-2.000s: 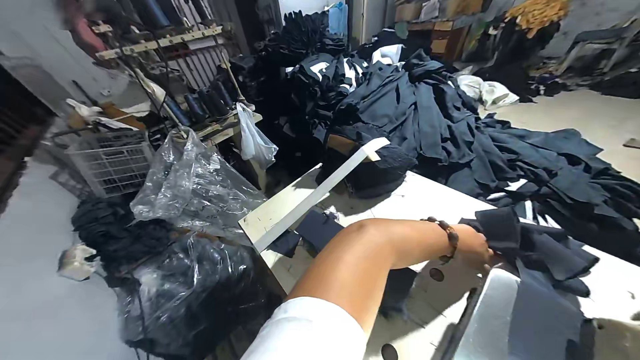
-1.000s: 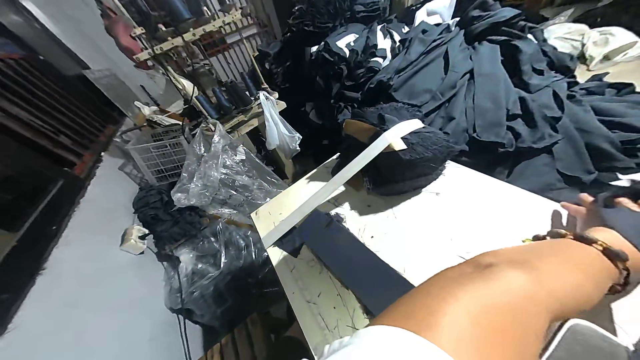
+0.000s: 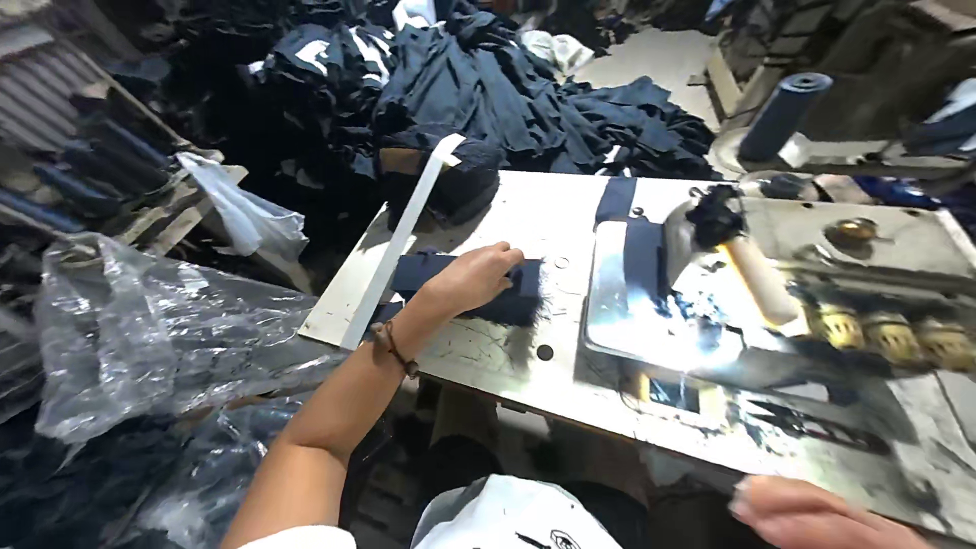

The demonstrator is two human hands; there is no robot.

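Observation:
My left hand (image 3: pixel 474 278) rests over dark navy fabric pieces (image 3: pixel 522 286) at the left part of the white sewing table (image 3: pixel 457 347); its fingers are bent, and whether they pinch the cloth is hidden. A long pale strip (image 3: pixel 404 236) lies slanted to the left of that hand. My right hand (image 3: pixel 816 512) is blurred at the lower right, in front of the table edge, with nothing seen in it. Between the hands stands an industrial sewing machine (image 3: pixel 862 244), a dark cloth strip (image 3: pixel 643 263) lying over its metal plate (image 3: pixel 608 293). Thread snips (image 3: pixel 827 431) lie near the front edge.
Behind the table is a large heap of dark garments (image 3: pixel 488 91). Clear plastic sheeting (image 3: pixel 114 328) and a white plastic bag (image 3: pixel 248 210) are at the left. A dark fabric roll (image 3: pixel 785 114) stands at the back right, beyond the machine.
My left hand was farther right on dark cloth and is now over the fabric pieces at the left. My right hand has come into view. The view has swung right.

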